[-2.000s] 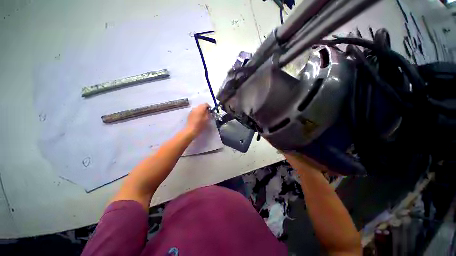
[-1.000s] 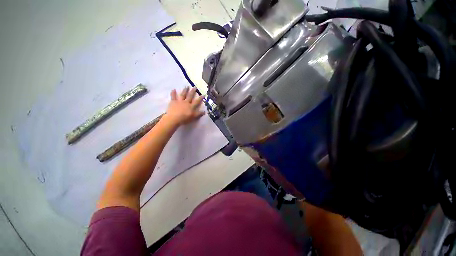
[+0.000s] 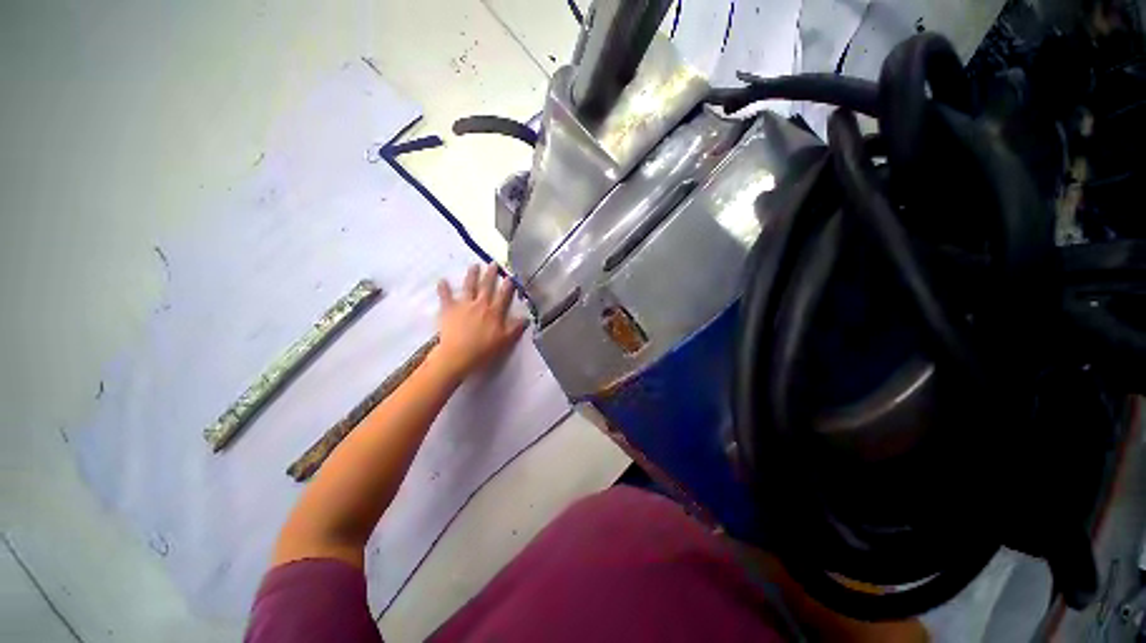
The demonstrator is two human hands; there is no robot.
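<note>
My left hand lies flat on the white paper marker, fingers spread, close to the cutting machine. The straight knife cutting machine stands at the paper's right edge, its silver and blue motor body large in view. Its base plate and blade are hidden under the body. My right hand is not visible; only part of the right forearm shows below the machine. A speckled silver-green bar and a rusty brown bar lie on the paper. My left forearm partly covers the brown bar.
Thick black cable coils hang on the motor at the right. A silver support rod rises from the machine. Dark fabric strips edge the paper ahead of my left hand. The off-white table shows at the left. Scraps lie at far right.
The machine has turned since the earliest frame, and its base plate is now hidden. My left hand has opened flat on the paper beside it. The view has also shifted.
</note>
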